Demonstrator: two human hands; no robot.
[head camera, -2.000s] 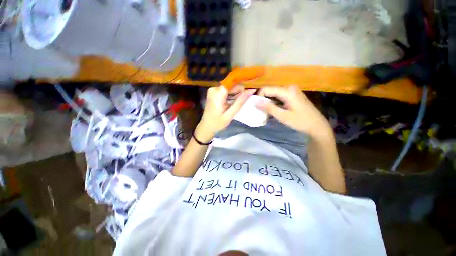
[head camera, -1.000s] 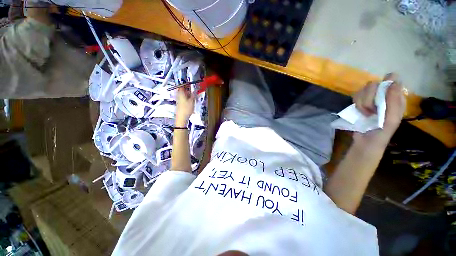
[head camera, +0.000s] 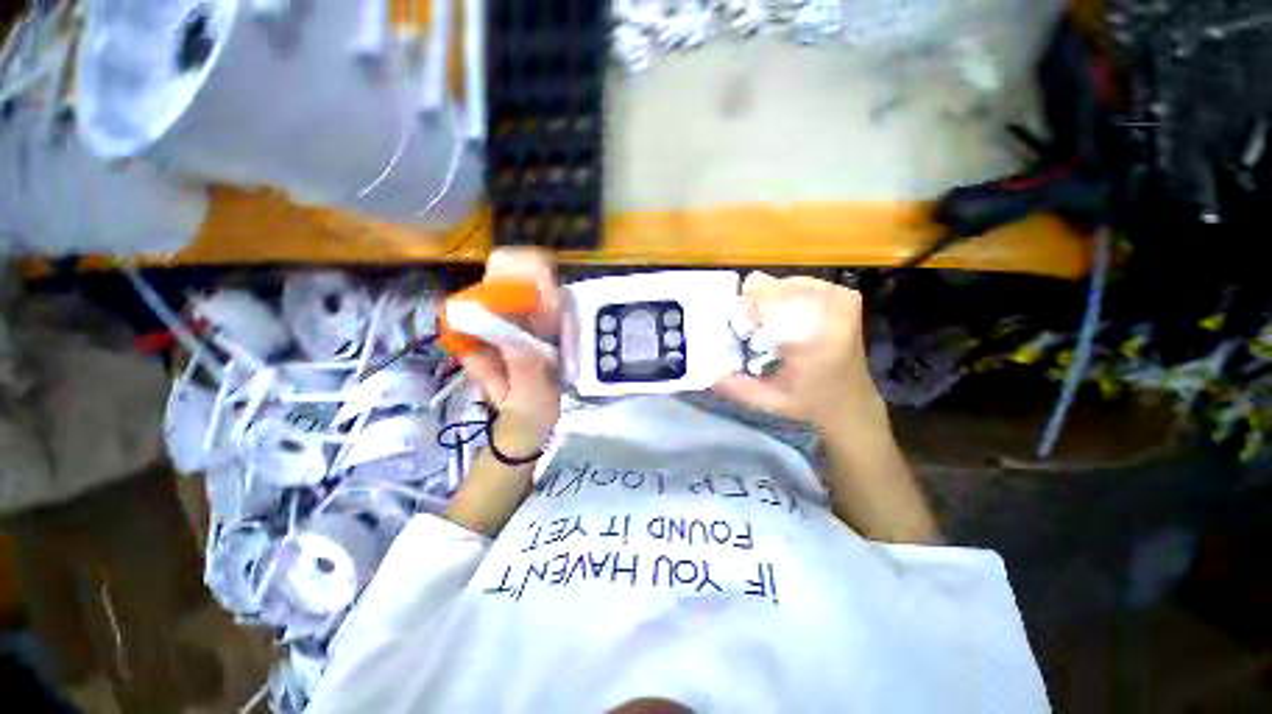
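Note:
A white camera housing (head camera: 583, 310) is held level over the lap, just below the bench edge. Its face shows a black rounded front window panel (head camera: 642, 342) with several round openings. My left hand (head camera: 513, 349) grips its left end, with an orange finger cot (head camera: 488, 315) on a digit; a white rod passes by those fingers. My right hand (head camera: 805, 349) is at its right end, fingers curled around a crumpled white cloth (head camera: 760, 339) and the housing's edge. The right fingertips are partly blurred.
The orange bench edge (head camera: 781, 241) runs just beyond the hands. A black parts tray (head camera: 547, 126), stacked housings (head camera: 321, 119), small white pieces (head camera: 725, 20) and a black tool (head camera: 1025, 195) lie on the bench. A box heaped with housings (head camera: 318, 460) is below left.
My left hand has come from the heap of housings to the lap, now with a housing. My right hand has moved left from the bench's right side to meet it. The view has shifted.

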